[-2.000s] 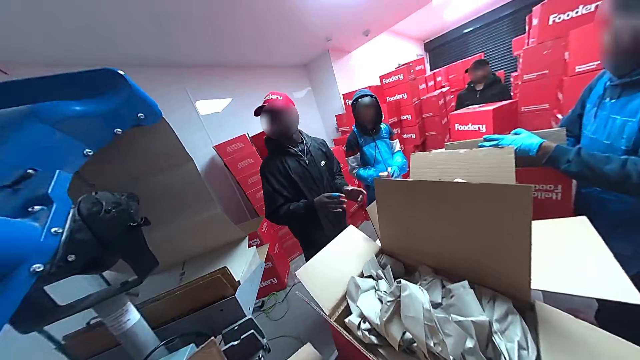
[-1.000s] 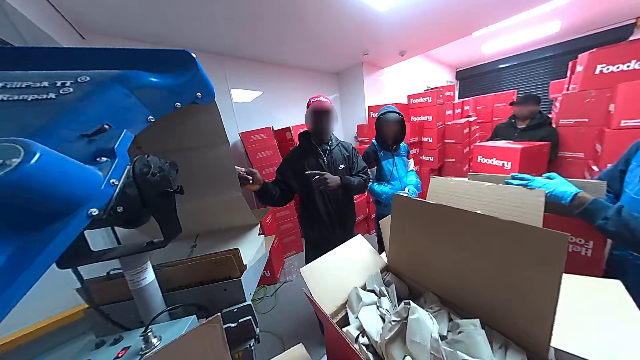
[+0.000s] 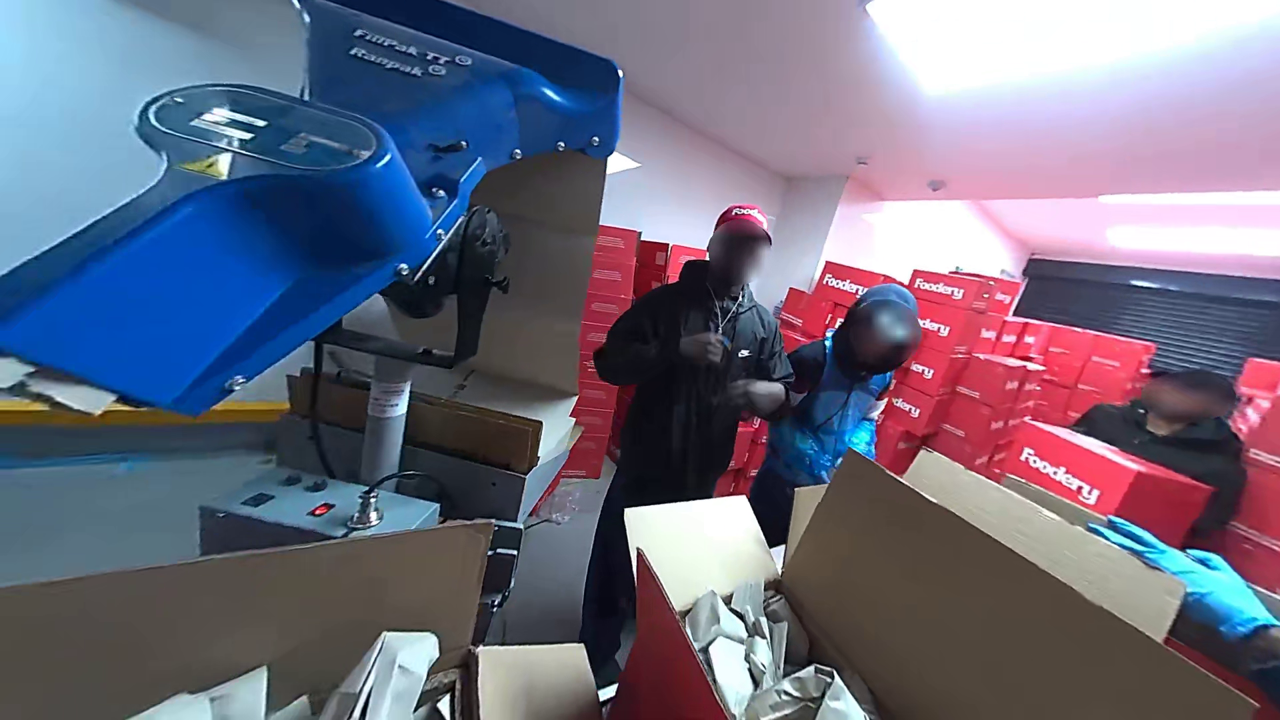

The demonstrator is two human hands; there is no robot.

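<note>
Neither of my hands shows in the view. Close in front, at the lower right, stands an open red cardboard box [image 3: 668, 650] with brown inner flaps raised, holding crumpled packing paper [image 3: 735, 650]. A second open cardboard box [image 3: 250, 600] is at the lower left, also with crumpled paper [image 3: 385, 675] inside. Above it on the left hangs a blue Ranpak paper-filling machine [image 3: 300, 220], carried on a metal post [image 3: 384, 425]. Some paper [image 3: 65, 388] sticks out of the machine's lower left end.
A grey control box [image 3: 300, 515] stands at the post's foot. Beyond the boxes are a person in black [image 3: 700, 370] and a person in blue [image 3: 830, 410]. A co-worker's blue-gloved hand [image 3: 1190, 580] touches a box at right. Red boxes [image 3: 1000, 380] are stacked behind.
The view has swung left, bringing more of the machine and a second open box into sight. The person in black has drawn in an arm that was stretched out sideways.
</note>
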